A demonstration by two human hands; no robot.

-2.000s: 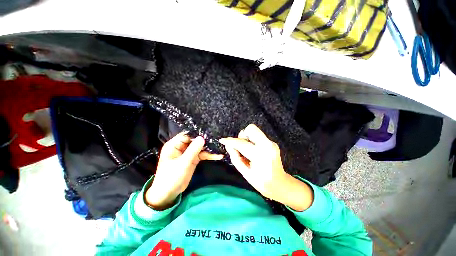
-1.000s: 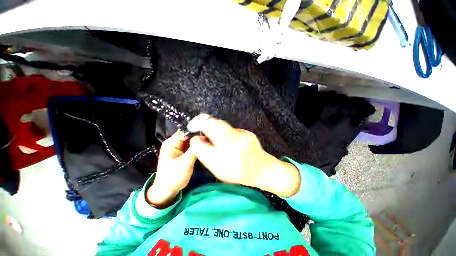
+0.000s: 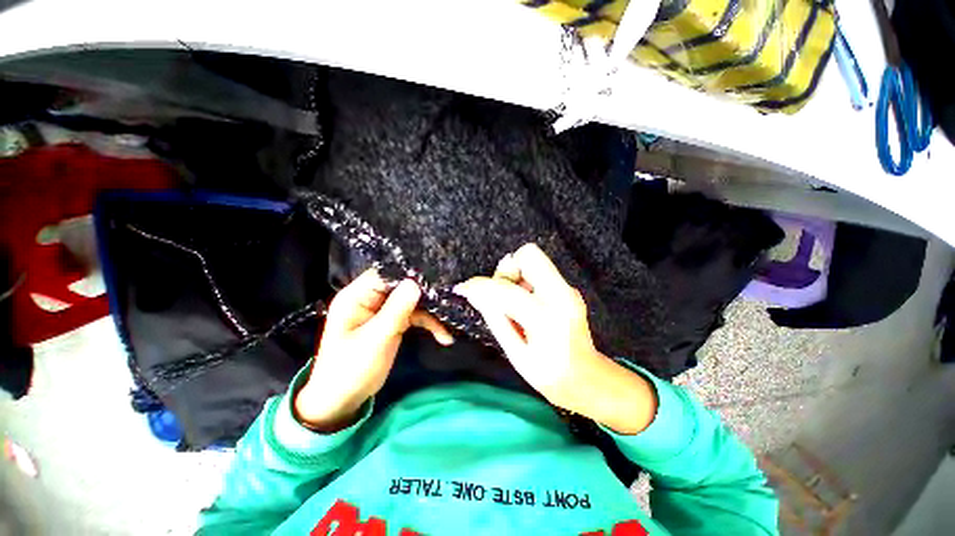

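A dark, nubbly garment piece [image 3: 429, 178] fills my lap and reaches up to the white table's edge. A narrow black braid trim flecked with white [image 3: 361, 236] runs along its near left edge. My left hand [image 3: 364, 337] pinches the trimmed edge between thumb and fingers. My right hand [image 3: 545, 335] is just right of it over the same edge, thumb and fingertips drawn together. No needle or thread can be made out at my right fingertips. The trim shows between my two hands.
White table [image 3: 262, 42] across the top, with a yellow striped bundle [image 3: 733, 52], a white knotted strip [image 3: 589, 84] and blue-handled scissors [image 3: 896, 126]. Blue-edged container [image 3: 199, 199] with black trimmed pieces at left, red item [image 3: 63, 220] beyond. Black cloth [image 3: 696, 262] and purple item [image 3: 801, 283] at right.
My right hand came left against my left hand a second ago and is now back to the right, uncovering the trim between them. My left hand has stayed at the edge.
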